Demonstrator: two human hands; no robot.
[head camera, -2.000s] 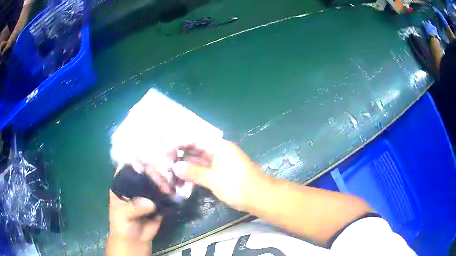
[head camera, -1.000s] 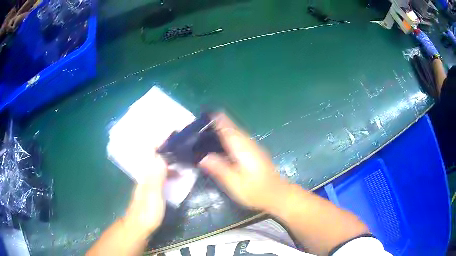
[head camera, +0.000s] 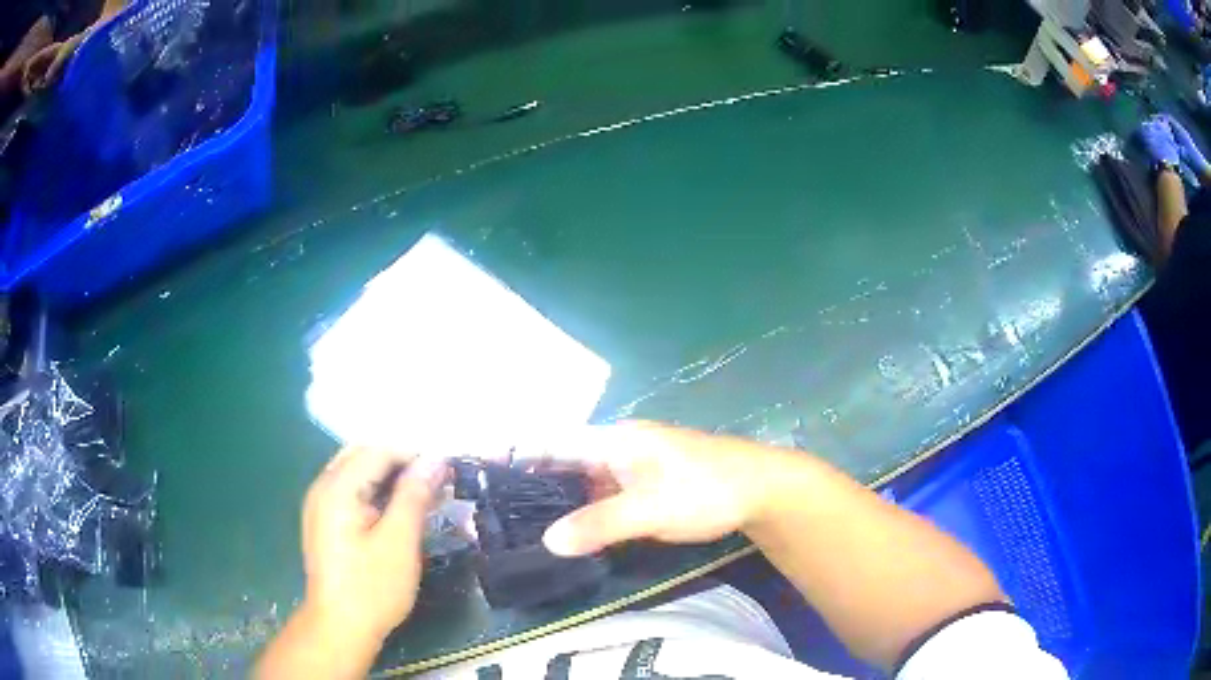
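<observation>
A black power adapter with its coiled cable (head camera: 525, 511) is held low in front of me, near the table's front edge. My right hand (head camera: 651, 492) is closed around its right side, thumb on top. My left hand (head camera: 372, 531) is at its left, with fingertips pinching something glossy and clear, possibly a poly bag (head camera: 452, 522). Whether the adapter is inside the film cannot be told. A bright white stack (head camera: 452, 352) lies on the green table just beyond my hands.
A blue crate (head camera: 173, 226) with shiny bagged goods stands at the far left. Crinkled bags (head camera: 60, 465) lie at the left. Dark cable bundles (head camera: 422, 116) lie on the far strip. A blue bin (head camera: 1062, 492) is at right. A person's gloved hand (head camera: 1166, 140) is at the far right.
The adapter and both hands have moved down, off the white stack towards the table's front edge. The cable bundles on the far strip have shifted left in view.
</observation>
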